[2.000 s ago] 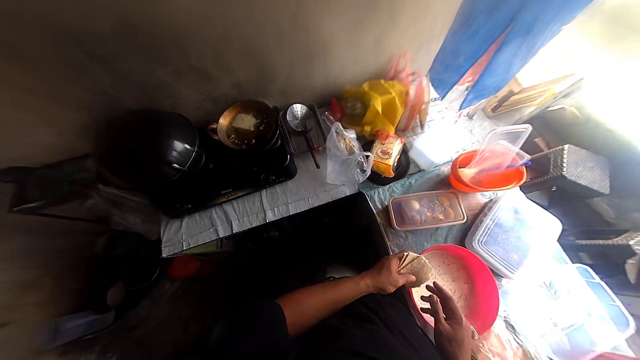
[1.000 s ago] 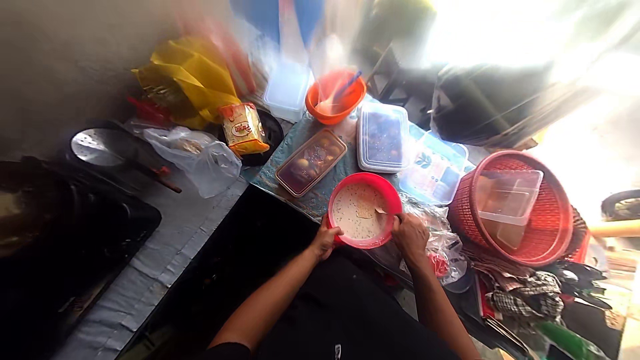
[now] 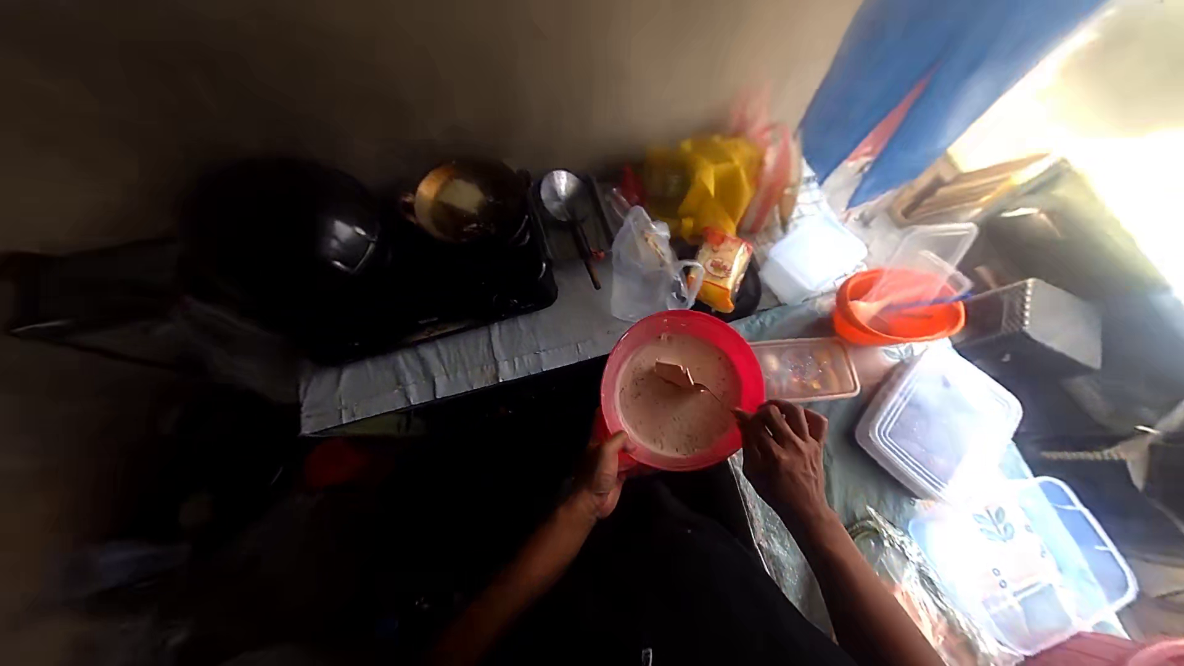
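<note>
My left hand grips the lower left rim of a red plastic bowl, held up in front of my body. Pale, speckled batter fills much of the bowl. At the bowl's right rim, my right hand is closed on the thin handle of a utensil. A flat, light brown piece shows in the batter at the far end of that handle; whether it is the utensil's head or food on it, I cannot tell. Farther left, a pan with something pale in it rests on the black stove.
Beyond the bowl are a clear plastic bag, an orange-yellow packet and a ladle. To the right stand a rectangular food container, an orange basin and lidded plastic boxes. A dark wok is at the left.
The red bowl, beside the food containers one second ago, has moved left toward the stove in both my hands. Two seconds ago my left hand held a flat, pale brown piece. The view has swung back toward the stove.
</note>
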